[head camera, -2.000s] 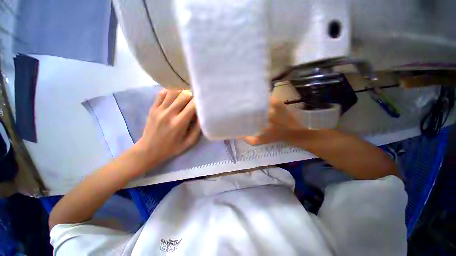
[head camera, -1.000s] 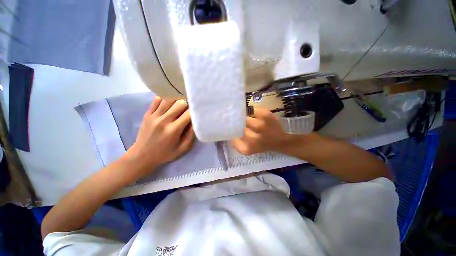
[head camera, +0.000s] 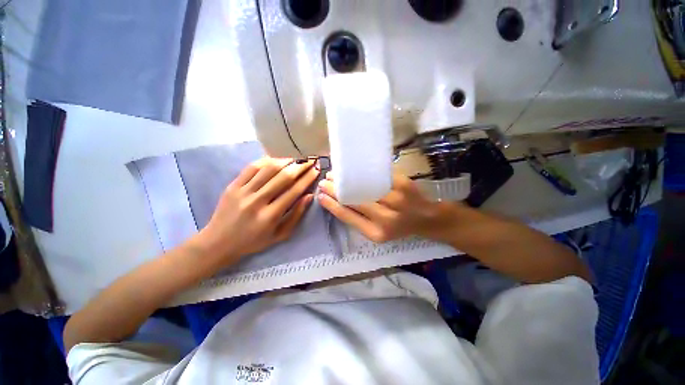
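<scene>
A grey fabric panel (head camera: 212, 177) lies flat on the table, with a paler band (head camera: 159, 197) along its left end. My left hand (head camera: 261, 204) lies flat on the panel with its fingers reaching toward the presser foot (head camera: 323, 162). My right hand (head camera: 387, 210) is at the panel's right edge, fingertips close to my left fingertips and partly behind the white guard of the machine head (head camera: 359, 139). Whether the right fingers pinch the cloth cannot be told. A dark narrow fold shows at the panel's right edge. The needle is not clearly visible.
Larger grey panels (head camera: 113, 56) lie at upper left, with a dark stack (head camera: 43, 165) below them. Right of the hands are a black rectangular thing (head camera: 488, 171), a green-yellow handled tool (head camera: 554, 177) and a dark cable (head camera: 629, 192). A blue basket (head camera: 620, 263) stands below the table edge.
The view has shifted, showing more of the machine head and the presser foot area. My right fingers have moved left, closer to my left fingertips. My left hand still lies on the panel.
</scene>
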